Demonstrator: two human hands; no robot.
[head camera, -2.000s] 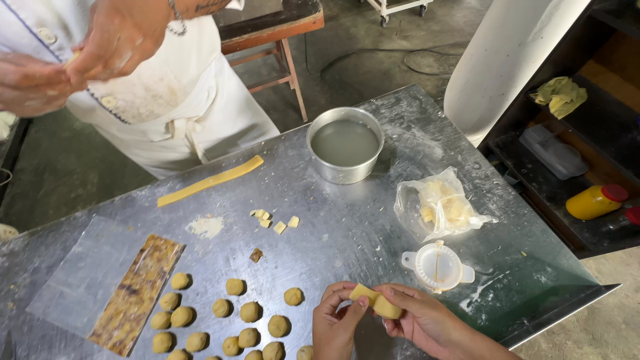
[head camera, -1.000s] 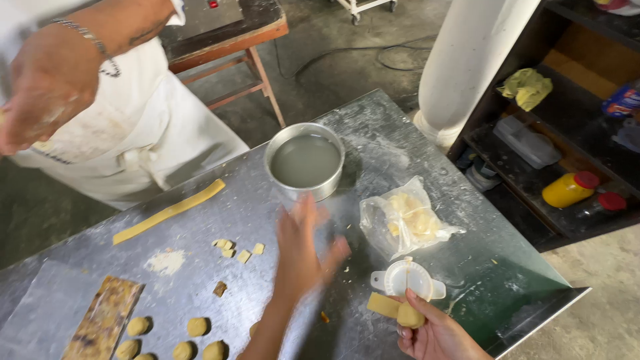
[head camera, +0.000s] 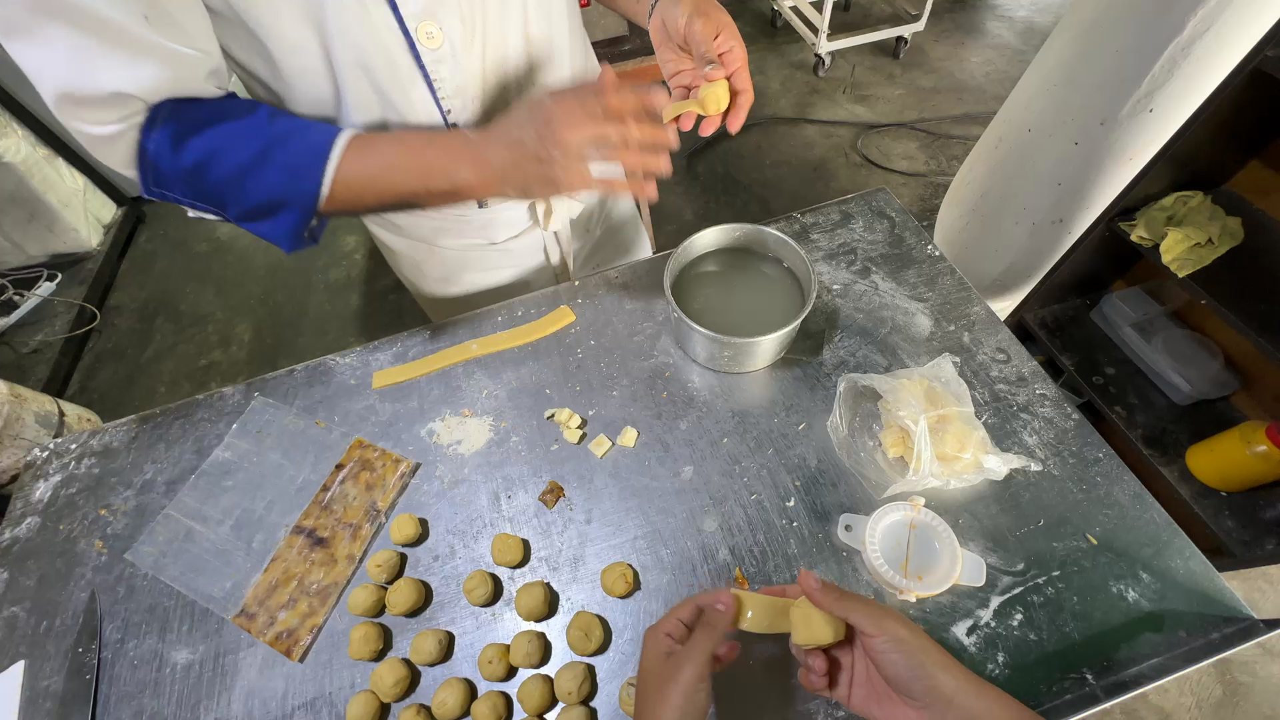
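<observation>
A short flat dough strip (head camera: 764, 612) is stretched between my two hands, with a dough ball (head camera: 816, 624) at its right end. My left hand (head camera: 688, 650) pinches the strip's free end; my right hand (head camera: 870, 650) holds the ball. Several round dough balls (head camera: 533, 600) lie to the left on the metal table. A white plastic dumpling press (head camera: 912, 549) lies open just beyond my right hand. Behind it sits a clear plastic bag (head camera: 925, 425) with pale pieces inside. A long dough strip (head camera: 475, 347) and small pale cubes (head camera: 600, 445) lie farther off.
A round metal pan of cloudy liquid (head camera: 740, 300) stands near the far edge. Across the table, a co-worker's hand (head camera: 705, 60) holds dough. A brown slab in plastic (head camera: 325, 548), a knife (head camera: 82, 660) and white powder (head camera: 460, 433) are at left. Dark shelves (head camera: 1130, 320) stand at right.
My left hand, reaching toward the pan one second ago, is back at the dough strip. The co-worker's hands have moved, and dough now shows in one of them. The view has shifted.
</observation>
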